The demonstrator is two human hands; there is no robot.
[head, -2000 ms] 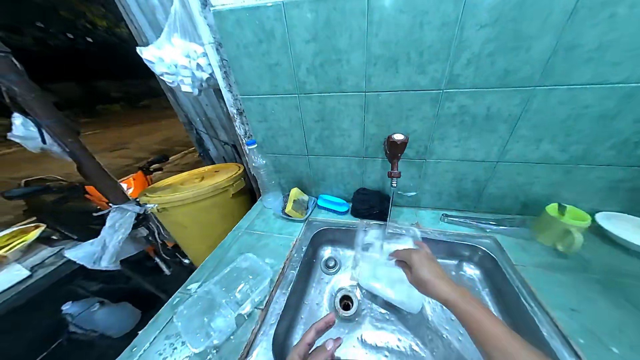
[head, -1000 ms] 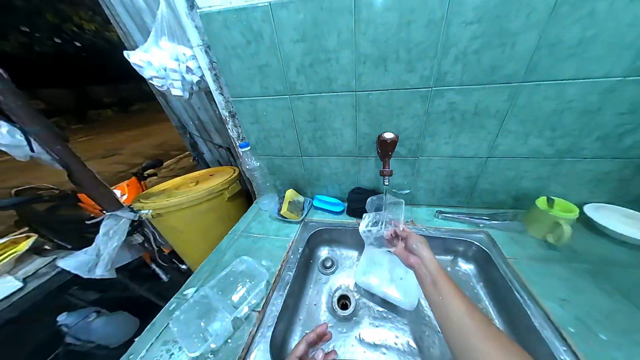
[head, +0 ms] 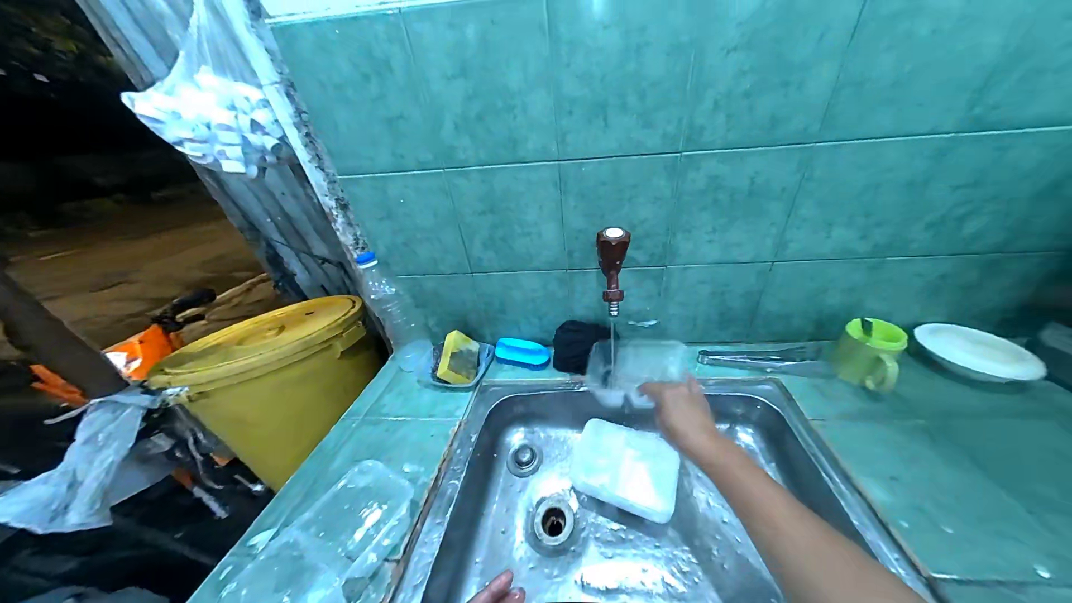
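Observation:
My right hand (head: 682, 414) grips a clear plastic container (head: 641, 368) under the thin stream from the dark red tap (head: 613, 260). Below it, a whitish translucent plastic container (head: 628, 469) lies in the steel sink (head: 469, 502), right of the open drain (head: 554, 521). Only the fingertips of my left hand (head: 498, 590) show at the bottom edge, over the sink; nothing is seen in them. A clear hinged container (head: 356, 511) lies wet on the tiled counter left of the sink.
Behind the sink stand a plastic bottle (head: 392, 306), a yellow sponge (head: 459, 358) in a dish, a blue brush or soap case (head: 523, 353) and a black scrubber (head: 578, 345). Tongs (head: 754, 358), a green mug (head: 871, 356) and a white plate (head: 978, 352) are at right. A yellow lidded bin (head: 276, 385) stands left.
The clear container in my right hand has turned and now lies more sideways under the tap. My left hand has dropped lower, mostly out of view.

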